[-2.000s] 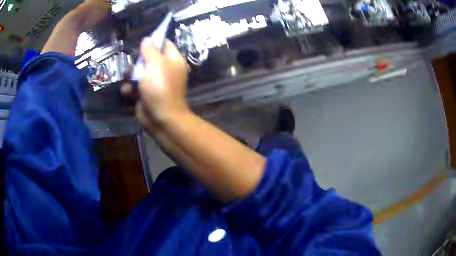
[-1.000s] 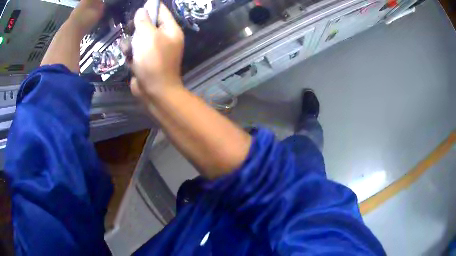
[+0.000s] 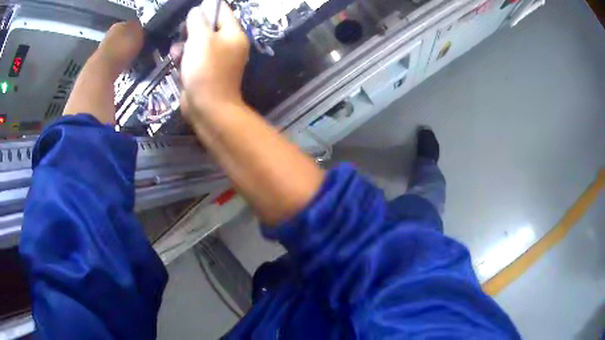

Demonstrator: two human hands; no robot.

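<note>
My right hand (image 3: 215, 50) is at the top centre, over the machine bed (image 3: 285, 80). It is closed around a slim hand tool (image 3: 217, 14), held like a pen; the lower end of the tool is hidden. My left hand (image 3: 124, 41) is at the upper left beside the controller box, bent at the wrist. Its fingers are hidden or blurred, so a grip cannot be told. Silver cylinder units with looped tubes lie below and between the hands (image 3: 158, 105) and right of my right hand (image 3: 268, 23).
The pale grey controller box (image 3: 43, 73) with red digits and a green light stands at the left. A slotted wiring duct (image 3: 16, 156) runs below it. The machine's front edge (image 3: 345, 63) slants to the upper right. A red piece (image 3: 225, 196) is under my right forearm.
The view has turned and shifted, showing more of the controller box and the front panel. The pale flat item seen at my right hand two seconds ago now shows only as a slim, darker tool.
</note>
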